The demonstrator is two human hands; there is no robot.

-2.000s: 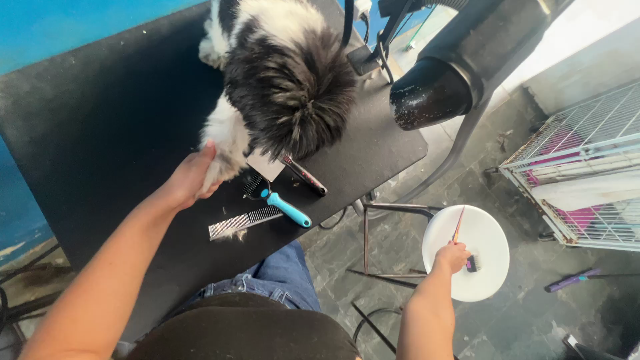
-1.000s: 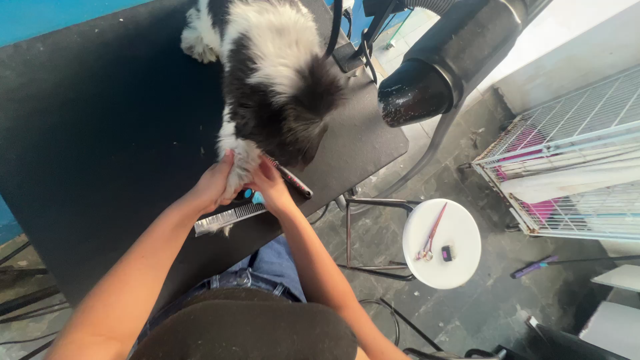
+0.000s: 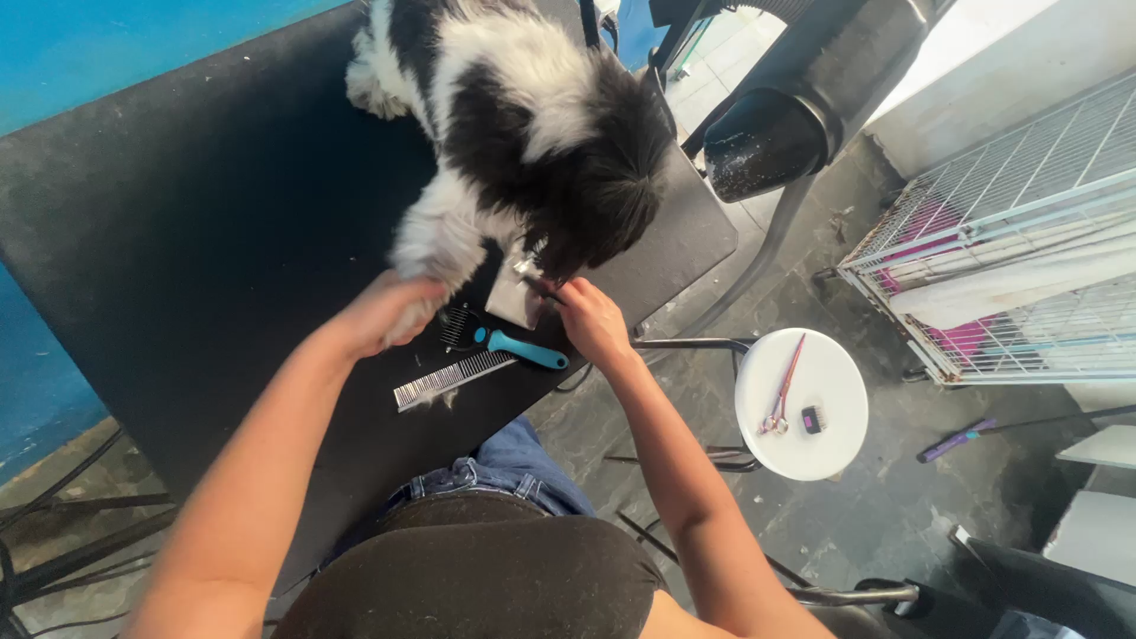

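A black and white long-haired dog [image 3: 532, 115] stands on the black table, head lowered. My left hand [image 3: 390, 311] is closed around one of its front paws. My right hand [image 3: 590, 319], by the dog's muzzle, grips the dark handle of a slicker brush [image 3: 515, 288] with a pale rectangular head. Just below, a blue-handled dematting rake [image 3: 528, 351] with a black toothed head lies on the table. Beside it is a metal comb [image 3: 453, 380] with loose fur at its teeth.
Scissors [image 3: 785, 390] and a small dark comb attachment [image 3: 813, 420] lie on a round white stool [image 3: 843, 382] at right. A black dryer nozzle [image 3: 768, 146] hangs beside the dog. A white wire cage [image 3: 1021, 222] stands farther right, a purple tool [image 3: 954, 441] on the floor.
My right hand has gone from the stool to the dog's paw, then to the brush on the table. The scissors were let go on the stool. My left hand stays at the paw.
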